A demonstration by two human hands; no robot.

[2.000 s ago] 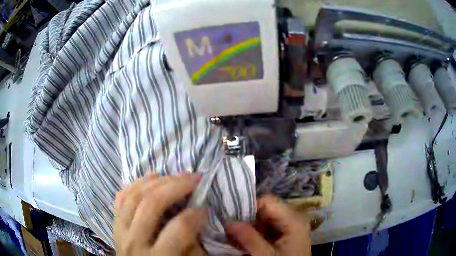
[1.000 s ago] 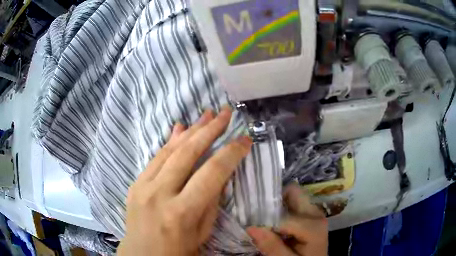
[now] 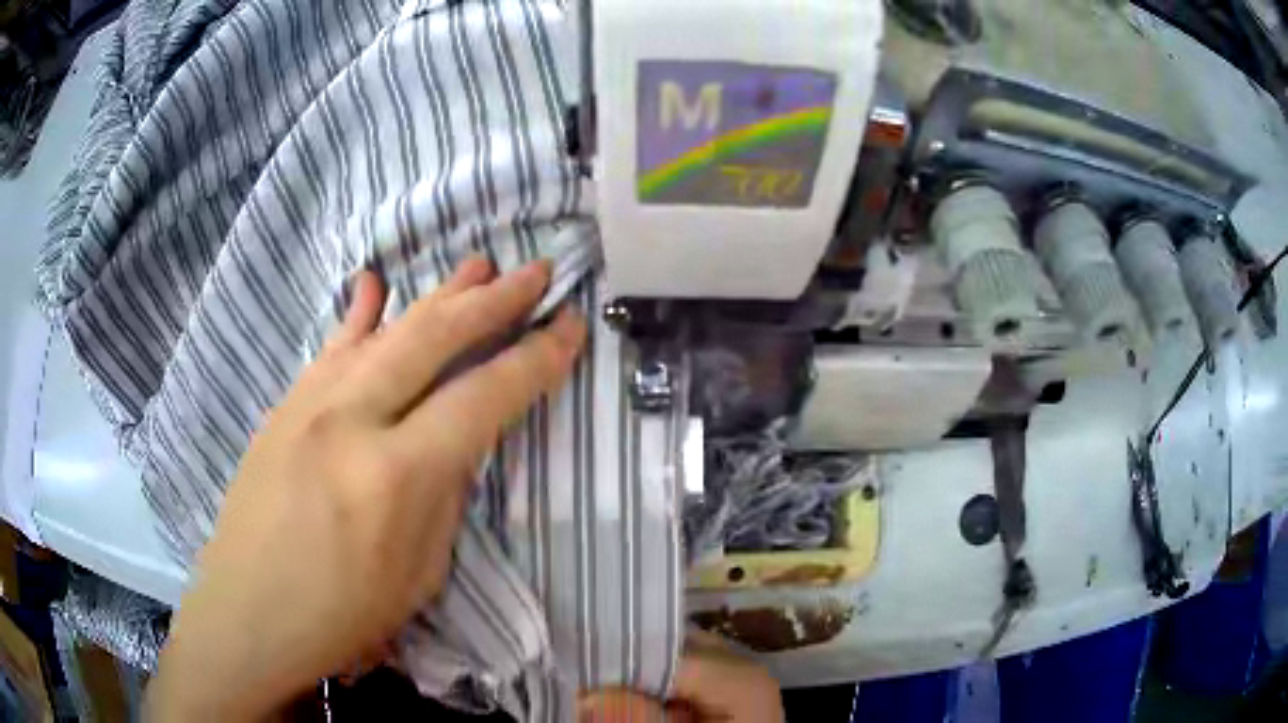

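Note:
The striped garment [image 3: 410, 127] lies left of and in front of the overlock machine [image 3: 735, 240]. A straight striped strip of it [image 3: 600, 523] runs from the presser foot [image 3: 653, 384] down to the picture's bottom edge. My left hand [image 3: 382, 438] lies flat on the cloth left of the foot, fingers spread, fingertips beside a small fold. My right hand [image 3: 706, 692] is cut off by the bottom edge and pinches the near end of the strip between thumb and fingers.
Thread trimmings [image 3: 777, 494] lie in the yellowish waste opening [image 3: 862, 530] right of the foot. Ribbed tension knobs [image 3: 989, 269] stand at the right. A dark cord [image 3: 1010, 494] and a dark metal tool [image 3: 1151, 523] lie on the white table [image 3: 925, 622]. Blue bins [image 3: 1102, 678] are below.
My left hand has gone from pinching the cloth to lying flat on it, farther left. My right hand has moved down towards the picture's edge. More of the strip lies straight before the foot.

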